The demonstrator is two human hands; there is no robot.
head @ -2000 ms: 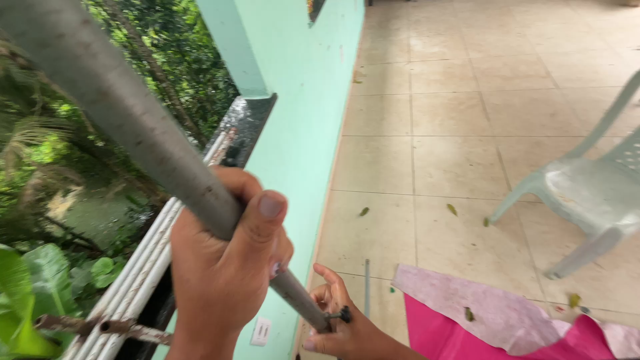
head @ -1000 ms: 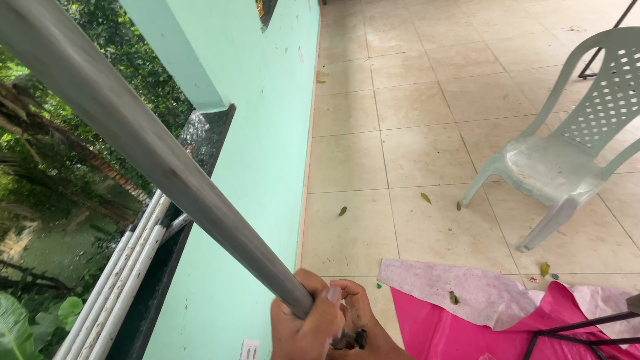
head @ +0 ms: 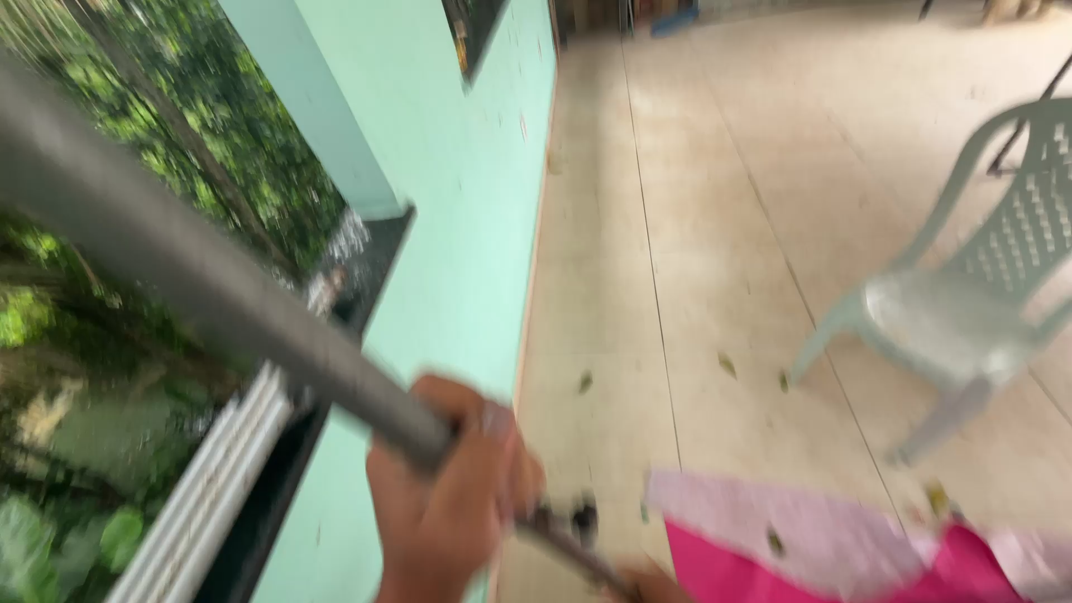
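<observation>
A long grey metal pole [head: 251,310] runs from the upper left down to the bottom centre. My left hand [head: 452,494] is closed around the pole, beside the mint-green wall. Past that hand a thinner section continues down to my right hand [head: 649,582], which is at the bottom edge, mostly cut off, with its fingers at the thin section's end. A small dark fitting [head: 584,515] lies by the thin section between the hands; it is blurred.
On the left are a mint-green wall [head: 452,243], a dark stone sill [head: 381,251] and white rails [head: 201,494], with foliage beyond. A pale plastic chair [head: 938,318] stands at the right. Pink cloth [head: 737,569] and several leaves lie on the tiled floor [head: 720,251].
One second ago both hands were together low on the pole. Now they are apart, with the thinner section showing between them. The view has shifted.
</observation>
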